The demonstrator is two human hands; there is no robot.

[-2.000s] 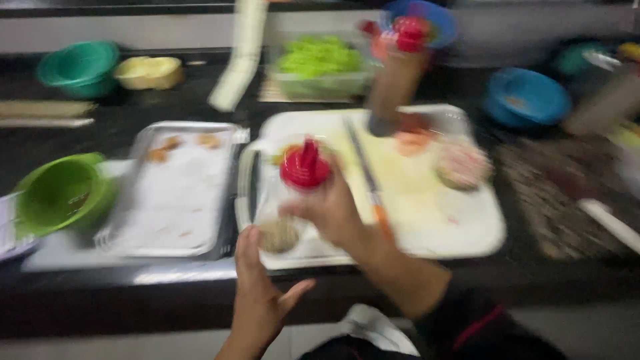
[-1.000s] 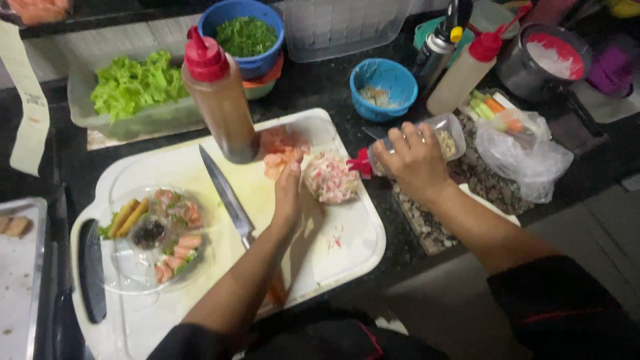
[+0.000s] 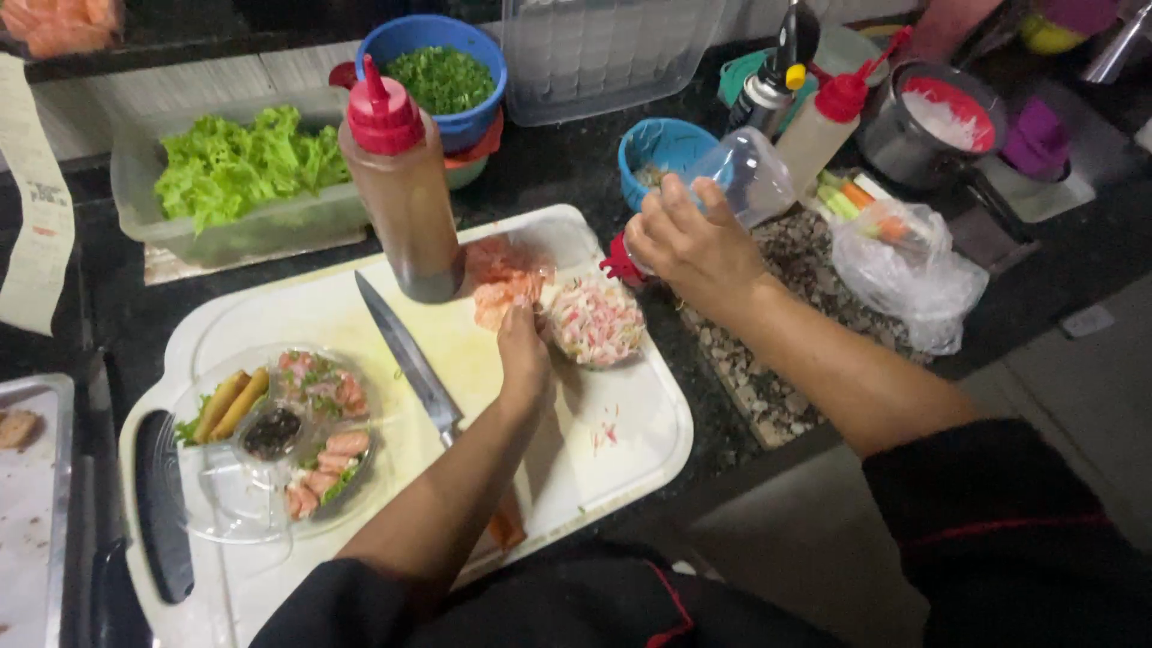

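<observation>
My right hand [image 3: 697,247] grips a clear squeeze bottle [image 3: 751,175], tipped so that its red cap [image 3: 623,261] points down beside a bowl of shredded pink and white filling [image 3: 596,322]. At that bowl's left side is my left hand [image 3: 525,351]; whether its fingers grip the rim is hidden. Raw salmon pieces [image 3: 504,292] lie just behind it on the white cutting board [image 3: 630,423]. A knife [image 3: 409,355] rests left of my left forearm. Farther left, a clear divided tray [image 3: 225,499] holds rolls, salmon pieces and a dark sauce cup. An upright brown sauce bottle [image 3: 400,198] stands behind the knife.
Lettuce fills a plastic container [image 3: 261,225] at the back left, near a blue bowl of chopped greens [image 3: 441,76]. A light-blue bowl [image 3: 634,162], a second squeeze bottle [image 3: 819,126], a pot [image 3: 936,117] and a plastic bag [image 3: 909,270] stand right. A metal tray [image 3: 63,504] edges the left.
Two seconds ago a red-capped bottle was upright in one hand over the board's left part. Since one second ago, my right hand still holds the tipped bottle, and my left hand remains beside the filling.
</observation>
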